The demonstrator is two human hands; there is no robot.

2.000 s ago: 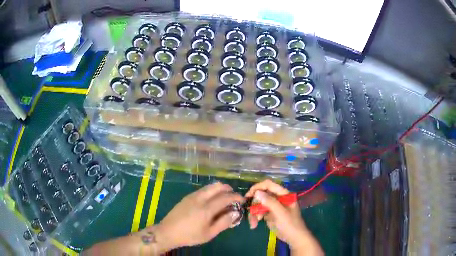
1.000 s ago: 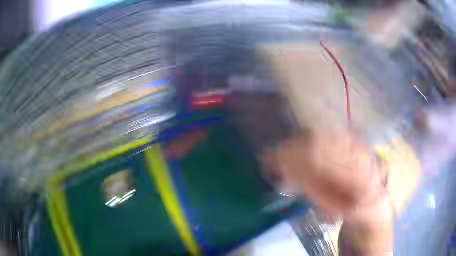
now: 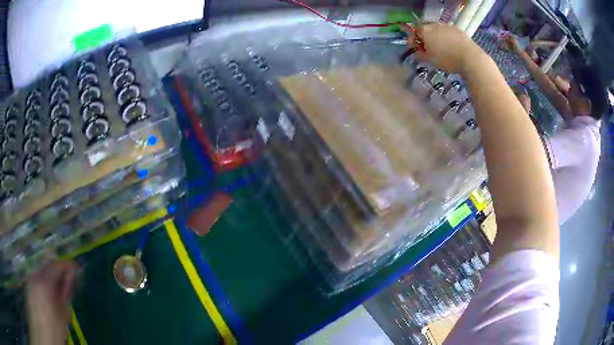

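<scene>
My right hand (image 3: 441,48) reaches to the far side of the right tray stack (image 3: 350,249). A thin red wire (image 3: 350,25) runs into its fingers, with a bit of red showing there; the probe handle is mostly hidden. A dark round speaker driver (image 3: 408,55) is at the fingertips; whether gripped or seated is unclear. More drivers (image 3: 452,108) sit in that tray beside a broad tan surface. My left hand (image 3: 50,286) is blurred at the lower left; its fingers and any held part cannot be made out. A gold-and-silver round fixture (image 3: 130,272) lies on the green mat (image 3: 269,283).
A tall stack of filled trays (image 3: 87,162) stands at left, below a bright screen (image 3: 141,17). A red-edged tray (image 3: 232,156) and a dull red block (image 3: 210,213) are between the stacks. More trays (image 3: 437,290) lie below the bench edge. Another person (image 3: 579,155) is at right.
The view has swung right. My right hand has gone from the mat to the far side of the right tray stack. My hands, together two seconds ago, are now far apart.
</scene>
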